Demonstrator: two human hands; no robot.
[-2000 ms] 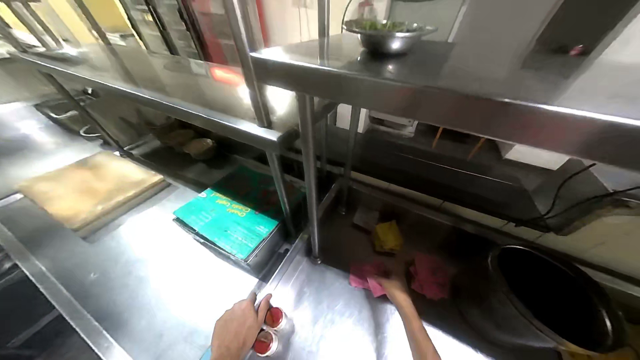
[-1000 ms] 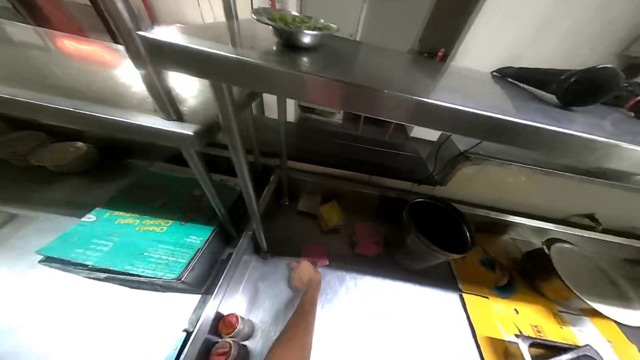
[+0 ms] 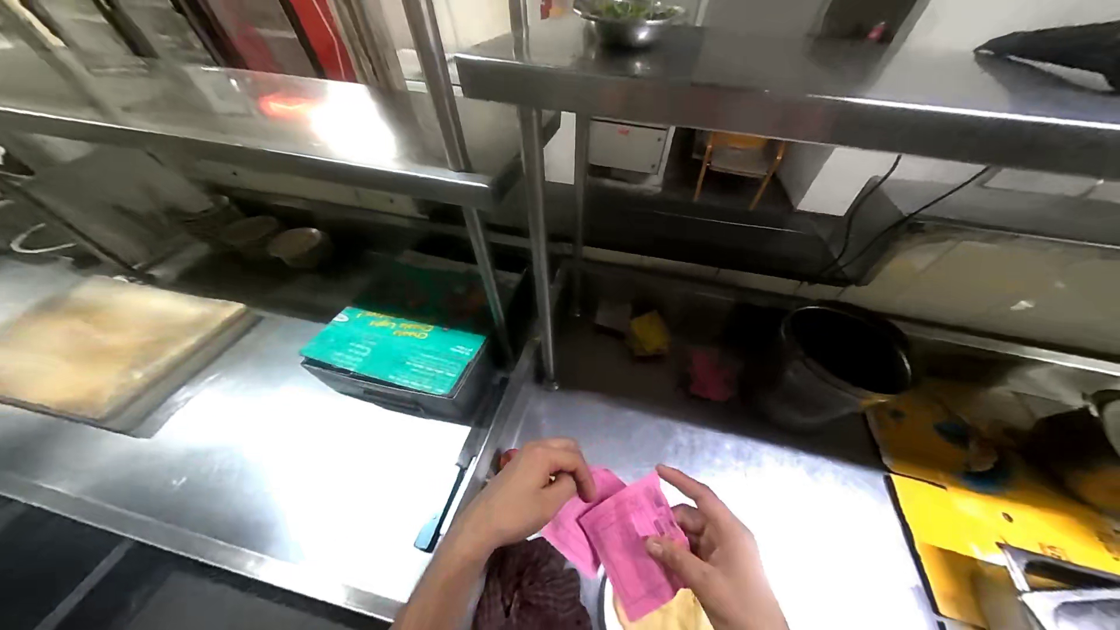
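Note:
My left hand [image 3: 538, 490] has its fingers closed on the upper edge of a pink paper slip [image 3: 569, 534], which bears writing. My right hand [image 3: 713, 542] holds a second pink paper slip [image 3: 626, 542] between thumb and fingers; this one overlaps the first. Below the slips lies a dark brown, wrinkled cloth-like thing [image 3: 534, 591], beside the pale rim of a round container with something yellowish [image 3: 674, 612] in it. A bit of red shows behind my left hand.
A green printed carton [image 3: 398, 350] sits left of the metal post [image 3: 538, 262]. More pink paper [image 3: 713, 374] and a yellow packet [image 3: 648, 334] lie at the back, near a dark pot [image 3: 840, 359]. Left is a worn board [image 3: 105, 341]; right, yellow sheets [image 3: 1015, 542]. A steel shelf [image 3: 787, 114] crosses above.
A hand was reaching to the pink paper at the back of the counter; now both my hands hold pink slips close to me. My left hand has left the red-topped jars.

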